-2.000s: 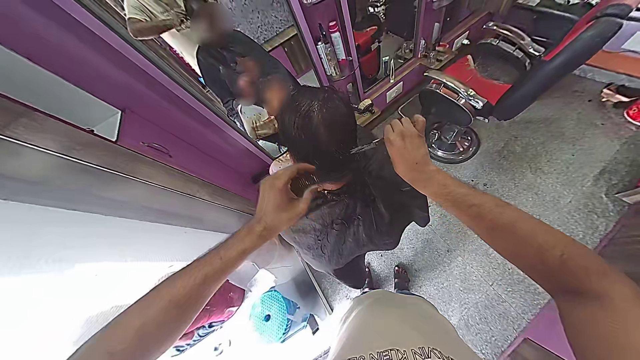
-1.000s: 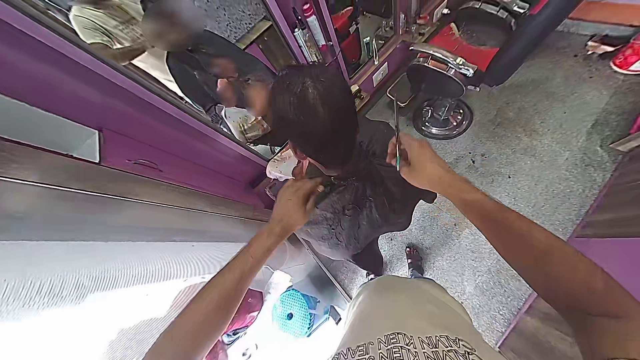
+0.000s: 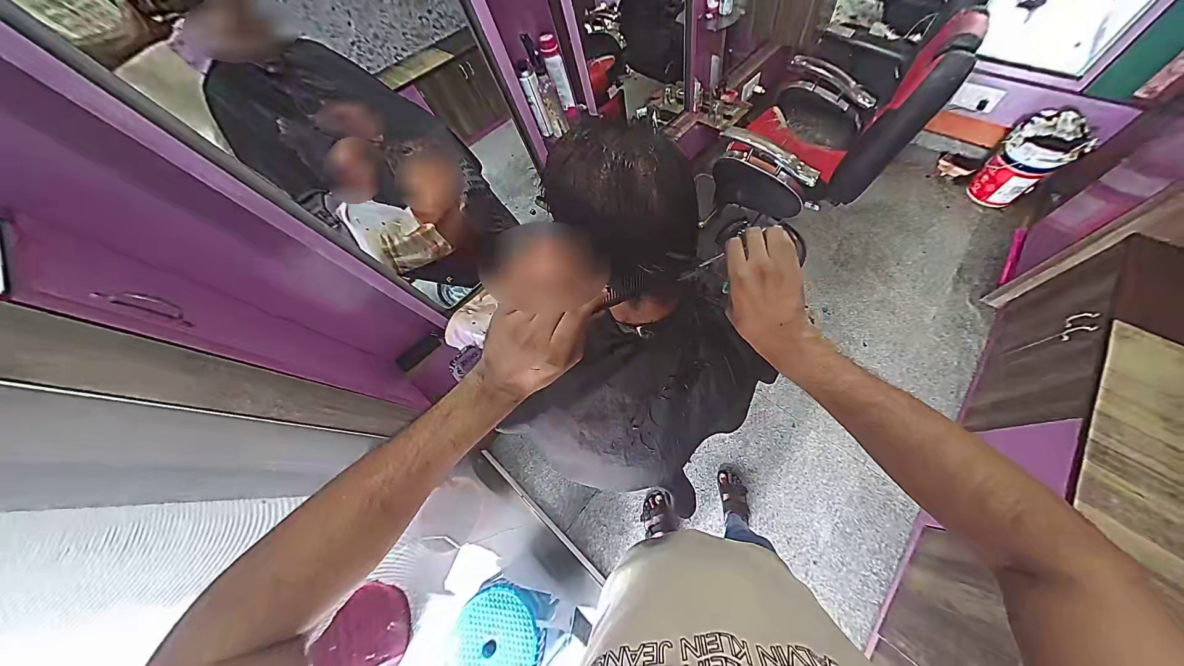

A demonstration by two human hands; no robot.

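A seated person with dark hair [image 3: 620, 194] is draped in a black barber's cape [image 3: 638, 398]. At the back of this head, my left hand [image 3: 536, 342] is closed on a dark comb [image 3: 624, 289], whose teeth lie against the lower hair. My right hand [image 3: 768, 287] grips hair scissors [image 3: 708, 266] just right of the head, their blades pointing left toward the comb. Whether the blades are parted is too small to tell. Blur covers the area above my left hand.
A wall mirror [image 3: 370, 55] in a purple frame runs along the left. Spray cans [image 3: 555, 69] stand beyond the head. A red and black barber chair [image 3: 888, 111] is at the back right, with a bucket [image 3: 1008, 176] behind it. Wooden cabinets [image 3: 1054, 314] stand at the right.
My left hand is up at the back of the head with the comb; one second ago it was lower, by the neck. The scissors, upright then, now point left toward the hair.
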